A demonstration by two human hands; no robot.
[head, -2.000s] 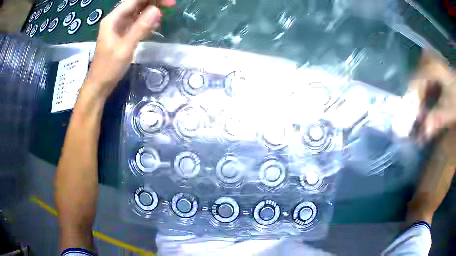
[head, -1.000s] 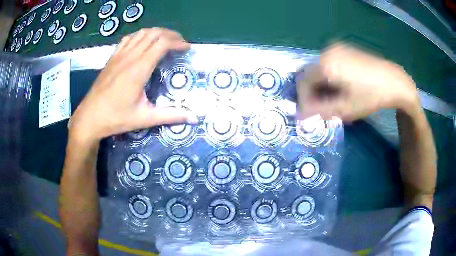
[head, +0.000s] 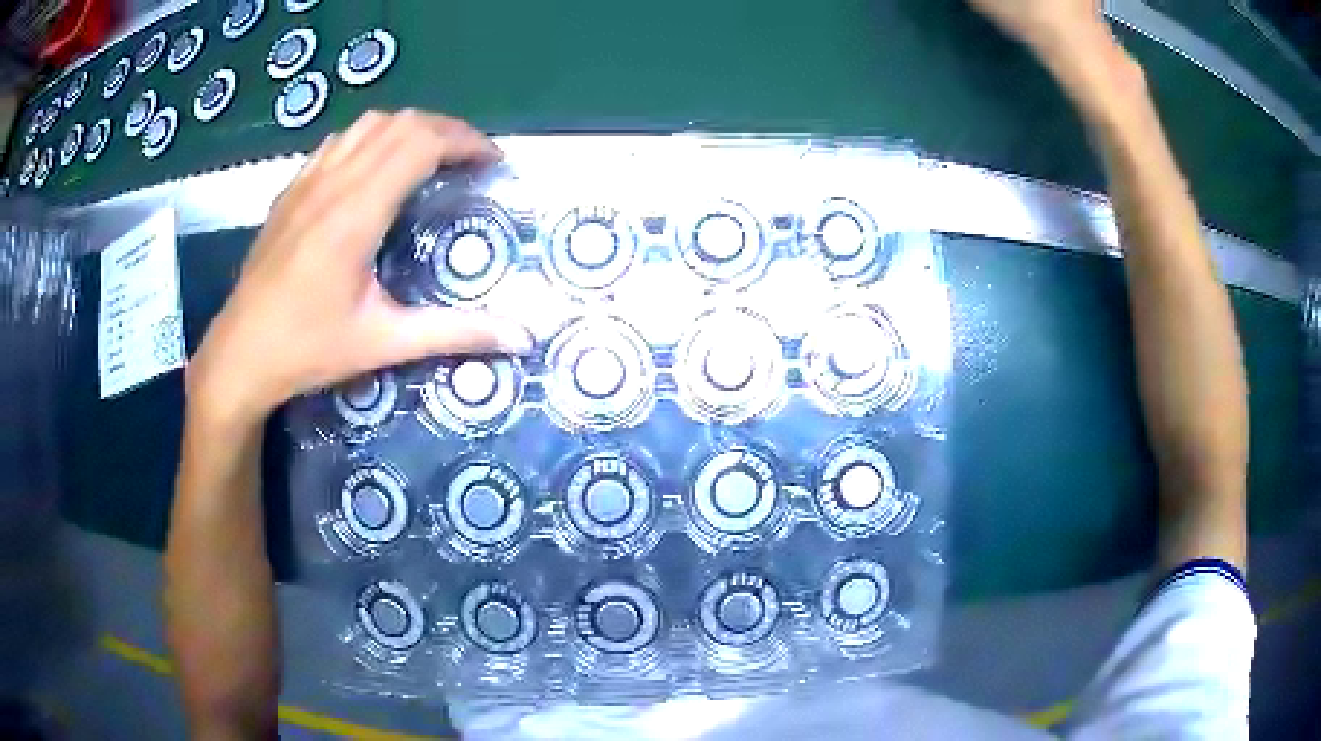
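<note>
A clear blister tray [head: 927, 579] lies in front of me with round parts [head: 609, 500] showing in its pockets in four rows. Glare whitens the upper rows. My left hand [head: 326, 282] rests over the tray's upper left corner, thumb and fingers spread apart, hiding the corner pocket; no part shows held in it. My right hand [head: 1046, 18] is at the top edge over the green belt, beyond the rail; its fingers are cut off, so what it holds does not show.
The dark green conveyor belt [head: 652, 65] runs past the metal rail [head: 1000, 206], with loose discs [head: 302, 99] at upper left. A printed white label sheet [head: 141, 304] lies left of the tray. Ridged clear plastic [head: 32, 290] stands at the left edge. A yellow floor line shows below.
My right hand has moved from over the tray's upper right side up to the belt. My left hand came down from above the rail onto the tray and stays there.
</note>
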